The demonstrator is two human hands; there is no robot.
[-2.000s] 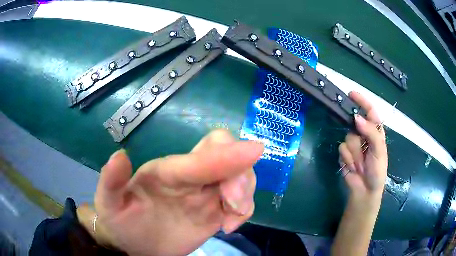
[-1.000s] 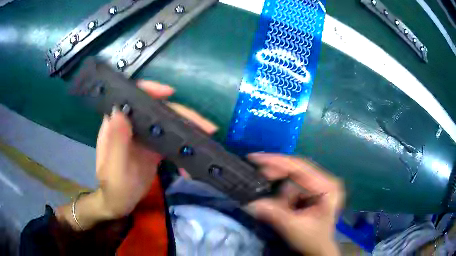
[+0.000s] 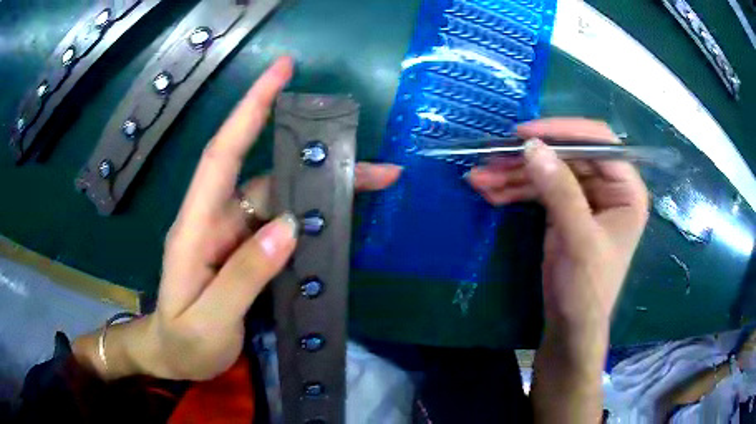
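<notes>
My left hand (image 3: 220,257) holds a grey-brown housing strip (image 3: 292,319) upright in front of me, thumb on its face by the second round lens, fingers behind it. The strip's lower end runs out of the picture. My right hand (image 3: 580,199) holds thin silver tweezers (image 3: 497,151) nearly level, tip pointing left over the blue carrier sheet (image 3: 423,240). The sheet bears rows of tiny pale crescent pieces in its upper part; its lower part is bare blue. I cannot tell whether the tip holds a crescent.
Two waiting housing strips (image 3: 149,103) lie at the upper left of the green bench (image 3: 348,50). Another strip (image 3: 705,45) lies at the upper right, beyond the white edge strip (image 3: 609,62). Wrinkled clear tape (image 3: 684,219) is on the bench at the right.
The housing strip has come off the bench, over the sheet, into my left hand and turned upright. My right hand has let go of it and now shows the tweezers over the sheet.
</notes>
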